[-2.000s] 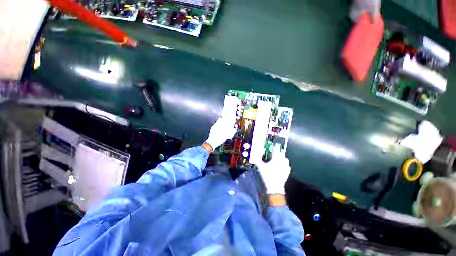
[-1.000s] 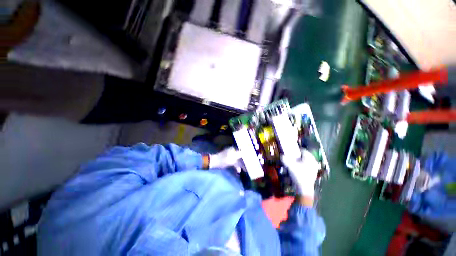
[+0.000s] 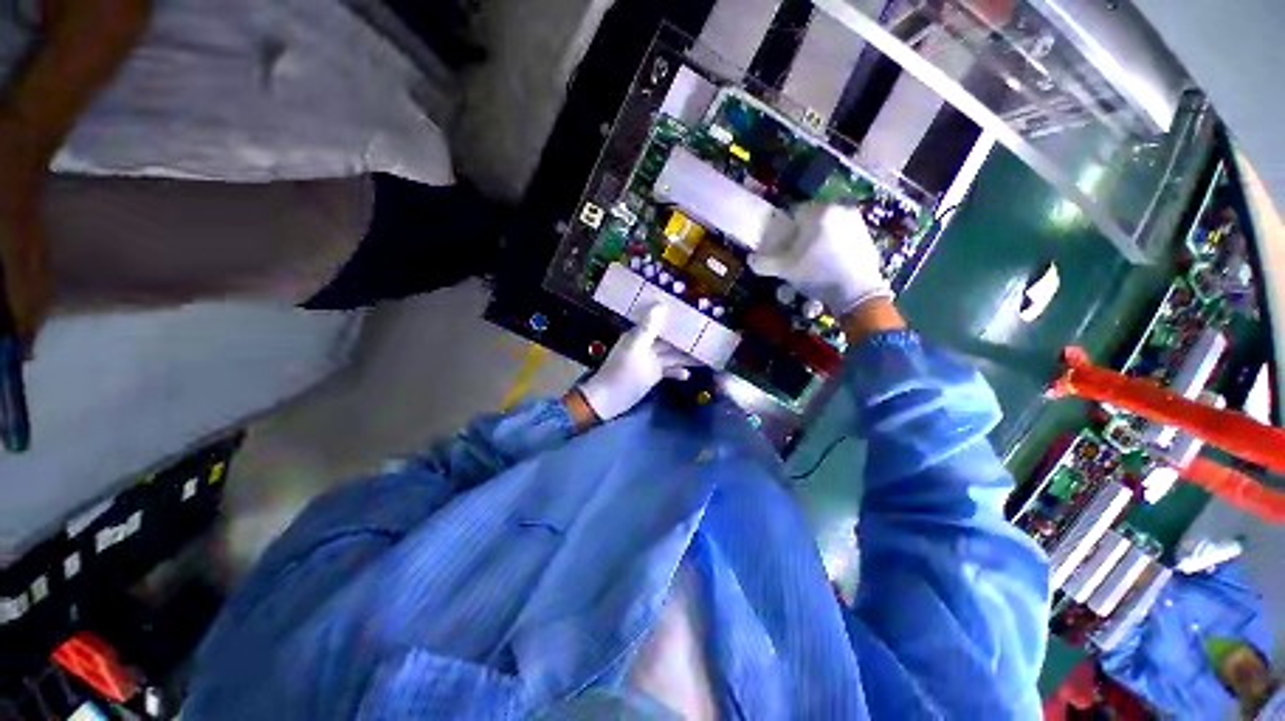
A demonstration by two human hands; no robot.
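The green power supply board lies in the black bed of the test fixture, with its long pale heatsinks facing up. My left hand, in a white glove, holds the heatsink nearest me at the board's near edge. My right hand, also gloved, grips the end of the farther heatsink at the board's right part. The fingertips of my right hand are partly hidden.
The fixture's clear guard stands beyond my right hand. Coloured push buttons line the fixture's near edge. Red-orange bars reach over more boards at the right. Another worker's blue sleeve shows at the lower right.
The view has turned from the bench to the fixture. The board has moved from in front of me onto the fixture bed, whose pale plate was bare before. Both hands stay on the board.
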